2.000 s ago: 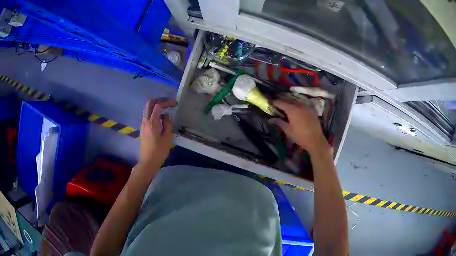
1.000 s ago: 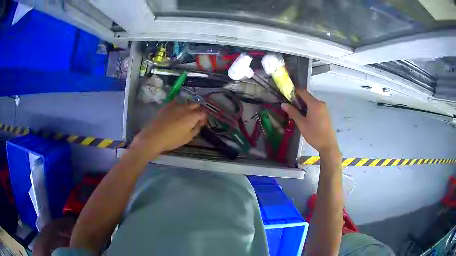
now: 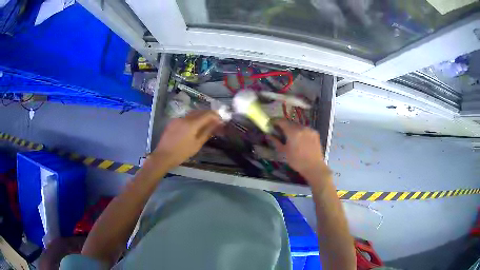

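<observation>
A pale pull-out drawer point(image 3: 237, 178) is open and crammed with mixed tools. My right hand point(image 3: 301, 149) is over its right part, holding a blurred tool with a white rounded end and yellow body point(image 3: 259, 114) tilted up to the left. My left hand point(image 3: 184, 138) is over the left part, fingertips at a small white piece point(image 3: 225, 113); blur hides whether it grips it. Red loop handles point(image 3: 281, 80) lie at the back. A white crumpled lump point(image 3: 179, 104) lies at the left. Dark tools point(image 3: 239, 155) lie between my hands, partly hidden.
A cabinet door frame with a glass pane point(image 3: 284, 26) stands over the drawer. A large blue structure point(image 3: 68, 58) is at the upper left. A blue bin point(image 3: 71, 187) stands on the floor at the left. Yellow-black tape point(image 3: 395, 195) crosses the floor. A red object point(image 3: 367, 256) is at the lower right.
The white-and-yellow tool has moved left and down in my right hand since a second ago. My left hand has shifted slightly, with a white piece now at its fingertips. The view has shifted.
</observation>
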